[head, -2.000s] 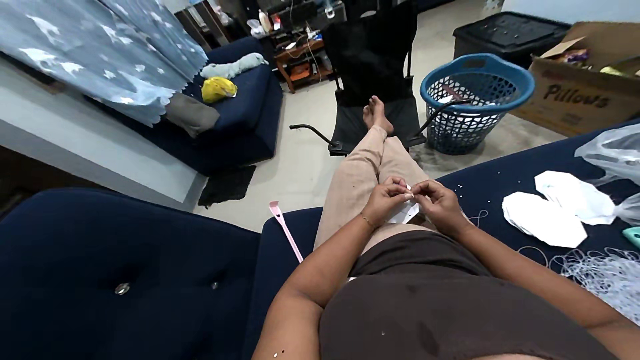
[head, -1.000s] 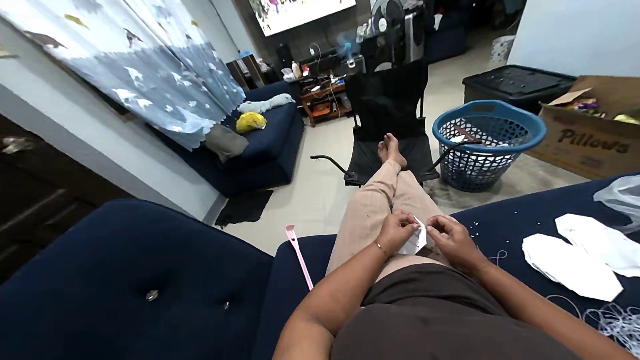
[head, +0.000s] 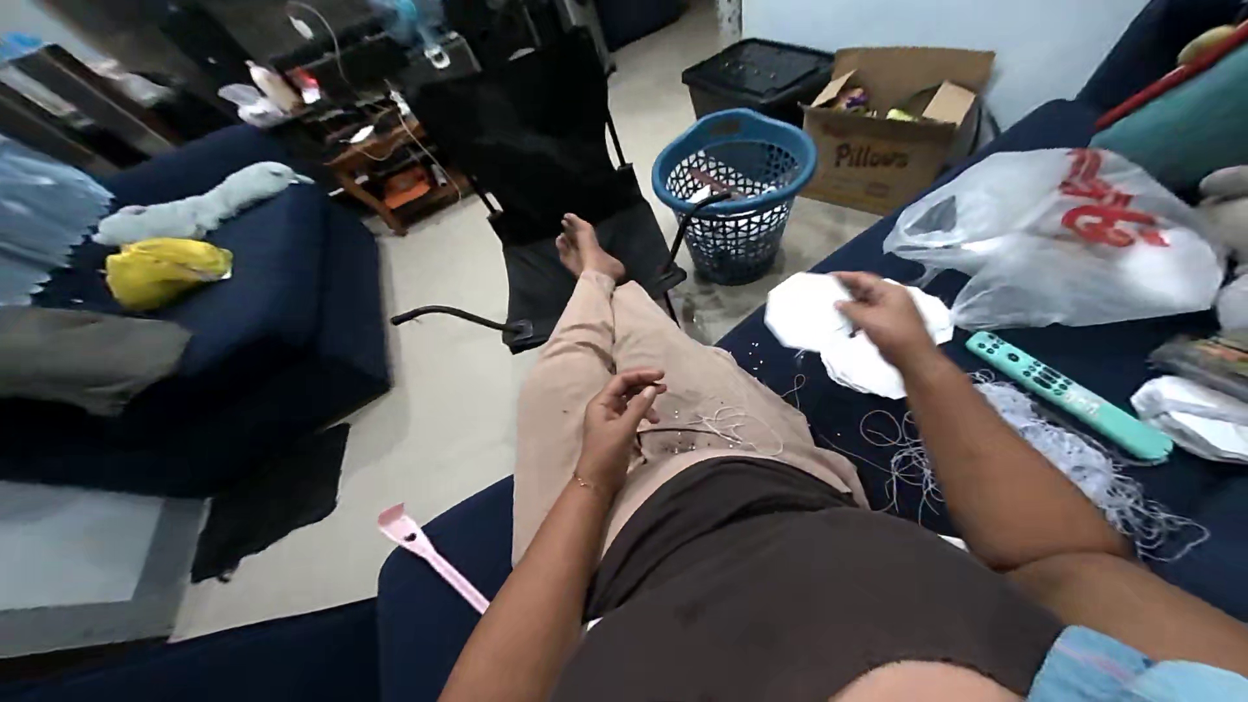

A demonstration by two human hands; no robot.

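My left hand [head: 621,419] hovers over my lap, fingers curled with thumb near the fingertips; whether something small is between them cannot be told. Pale thread [head: 726,426] and tiny bits lie on my trousers beside it. My right hand [head: 882,317] reaches out over the sofa, its fingertips at white angular pieces [head: 804,312] that partly overlap; a grip on them cannot be made out. A tangle of whitish string [head: 1063,448] lies below my right forearm, next to a turquoise remote control [head: 1072,395].
A clear plastic bag [head: 1053,239] sits on the sofa at the right. Beyond stand a blue laundry basket [head: 736,195], a cardboard box [head: 868,161] and a black lidded bin [head: 756,73]. My feet rest on a black folding chair [head: 546,195]. A pink backscratcher-like stick [head: 429,556] lies at my left.
My hands were together over my lap with a small white piece; now they are apart, the right one out at the white pieces. The view has swung to the right and down.
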